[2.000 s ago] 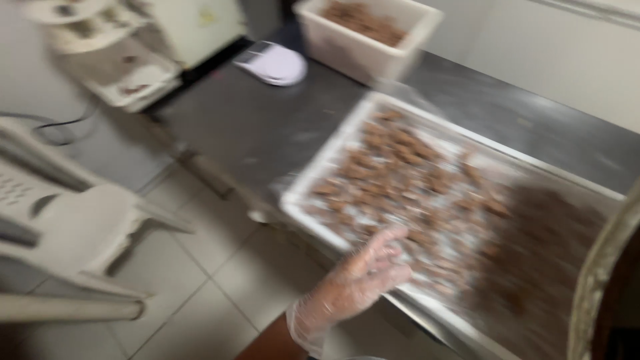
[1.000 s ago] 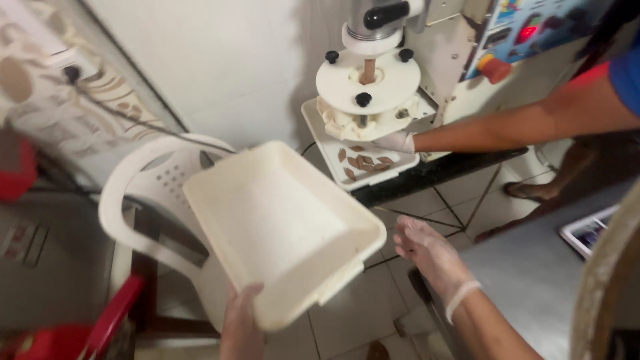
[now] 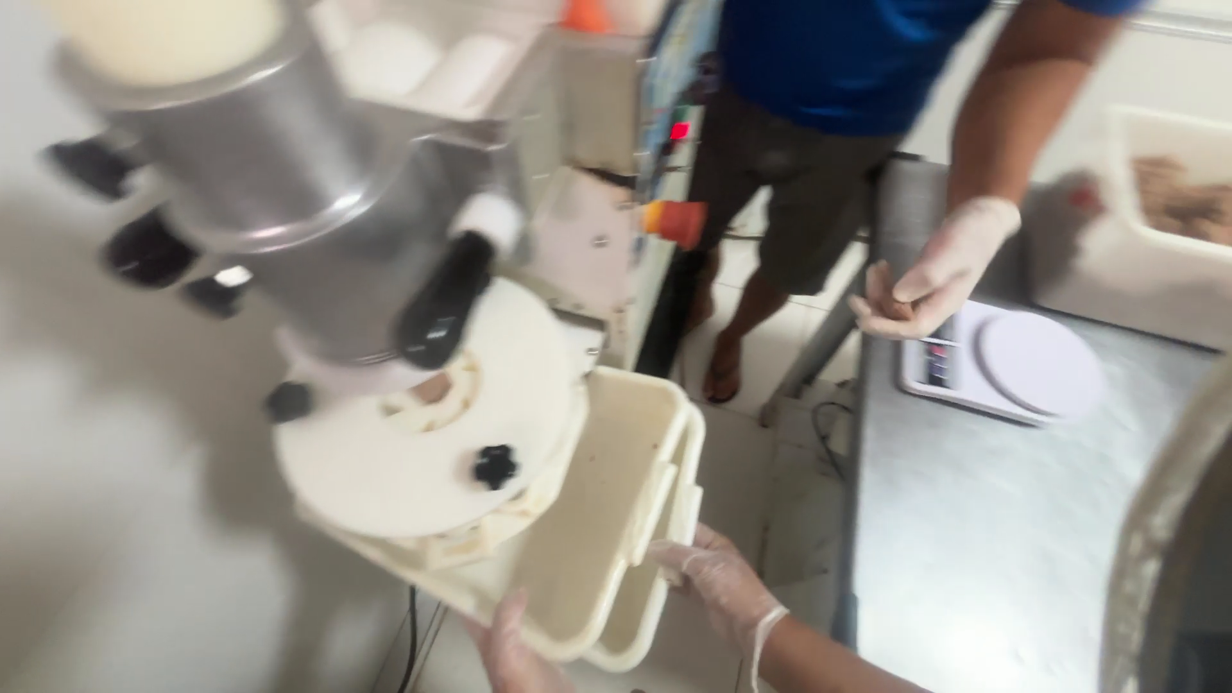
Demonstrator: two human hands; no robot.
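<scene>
A cream plastic tray (image 3: 587,481) lies beneath the white round head (image 3: 356,472) of a food-forming machine, with a second tray (image 3: 643,602) just under it. My left hand (image 3: 518,650) grips the near edge of the upper tray, its fingers partly hidden by the wall. My gloved right hand (image 3: 717,582) is at the trays' right side, fingertips on the rims; which of the two it holds is not clear. What lies in the lower tray is mostly hidden. Above the round head is the machine's metal hopper (image 3: 260,164) with black knobs.
A co-worker in a blue shirt stands behind a steel table (image 3: 1011,520), a gloved hand (image 3: 938,274) holding a small brown piece over a kitchen scale (image 3: 1001,361). A white bin (image 3: 1088,260) of brown pieces stands at the back right. A red button (image 3: 679,223) juts from the machine.
The tray in my left hand has moved under the machine head, above the other tray. My right hand has come to the trays. The co-worker's hand has left the machine. The view has swung widely.
</scene>
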